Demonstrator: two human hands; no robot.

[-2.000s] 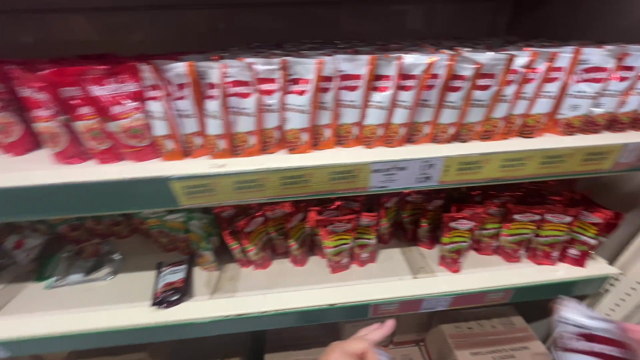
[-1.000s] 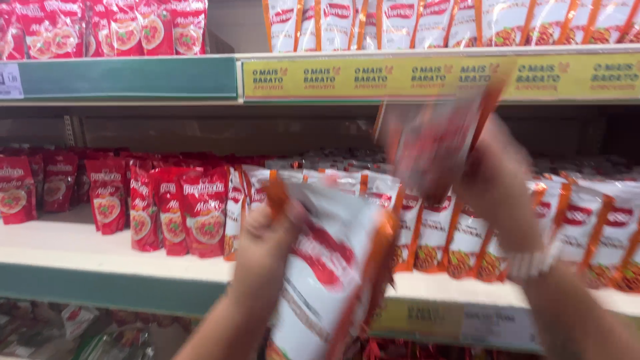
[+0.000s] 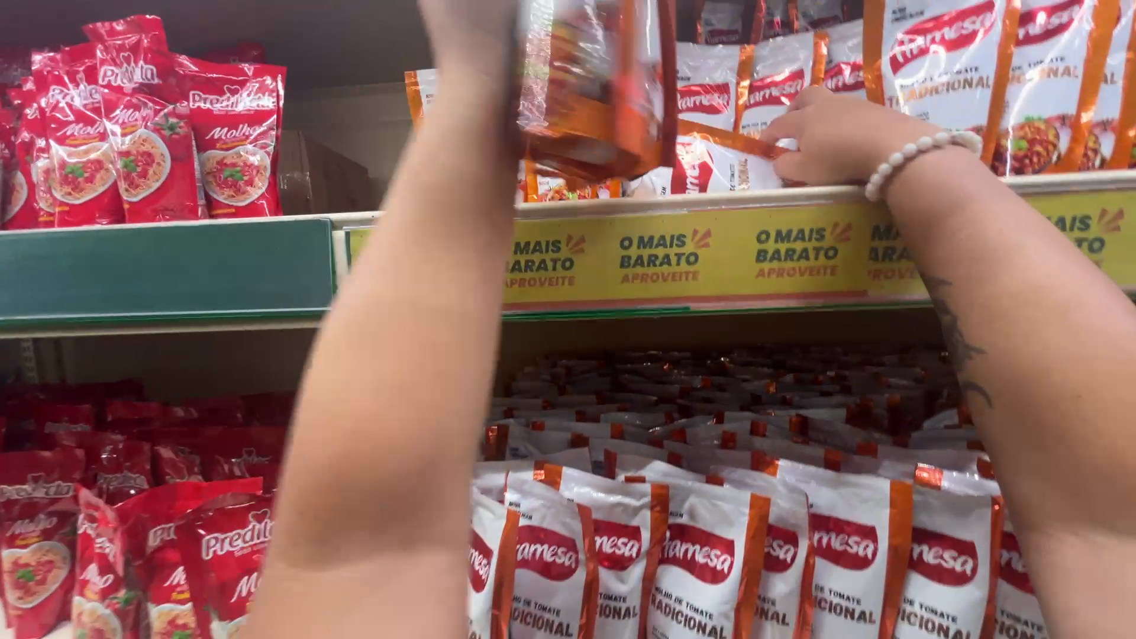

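On the upper shelf my right hand [image 3: 839,133], with a white bead bracelet at its wrist, has its fingers at the end of a white-and-orange tomato sauce pouch [image 3: 710,167] that lies on its side. Several like pouches stand upright behind it and to its right. My left hand [image 3: 466,27] is raised at the top edge, mostly cut off and blurred. Against it is a blurred white-and-orange sauce pouch [image 3: 590,98], held above the shelf edge; the grasping fingers are hidden.
Red sauce pouches [image 3: 235,133] stand at the left of the upper shelf, near a cardboard box [image 3: 324,177]. A shelf edge with yellow promotional strips [image 3: 661,253] crosses the view. Below, many white-and-orange pouches [image 3: 697,550] and red pouches [image 3: 35,550] fill the lower shelf.
Both hands have moved up to the upper shelf. One second ago each held a pouch in front of the lower shelf; my right hand is now at a lying pouch. The view has shifted.
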